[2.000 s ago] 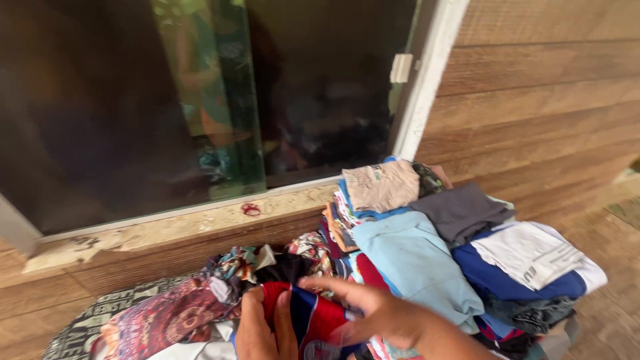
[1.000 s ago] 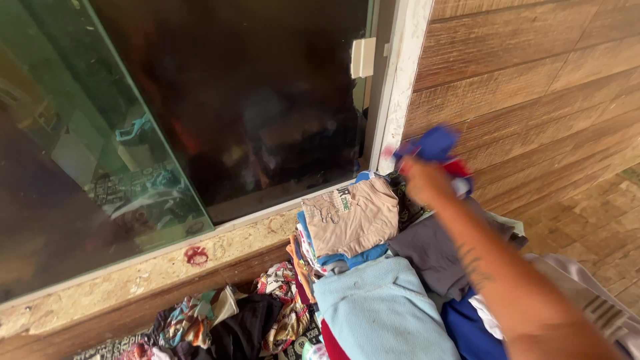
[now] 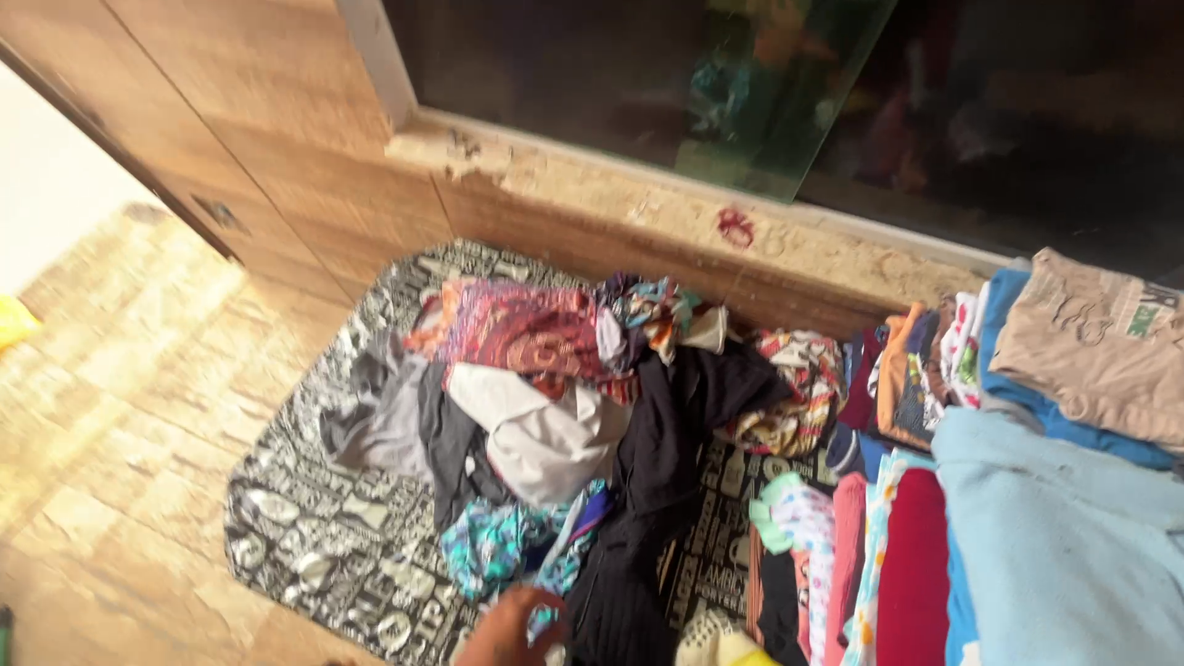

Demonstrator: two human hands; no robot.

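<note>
At the bottom edge a hand, seemingly my right hand (image 3: 513, 629), is at the lower end of a turquoise patterned garment (image 3: 490, 546); a bit of turquoise shows beside its fingers, but whether it grips the cloth is unclear. A tiny skin-coloured sliver farther left may be my left hand, almost wholly cut off. Around the turquoise garment lie loose clothes: a white cloth (image 3: 546, 444), black garments (image 3: 657, 453), a grey garment (image 3: 379, 407) and a red patterned cloth (image 3: 527, 324). Folded clothes stand at the right, among them a light blue cloth (image 3: 1054, 536) and a beige garment (image 3: 1091, 342).
A black-and-white printed mat (image 3: 305, 518) lies under the loose clothes. Behind it runs a worn sill (image 3: 592, 190) below a dark glass pane (image 3: 601, 74) and wood-look wall panels (image 3: 268, 120). Tiled floor (image 3: 120, 416) extends at the left.
The view has swung left. One second ago my right hand held a blue and red garment out over the folded piles; that garment is no longer in my visible hand, now low by the loose clothes.
</note>
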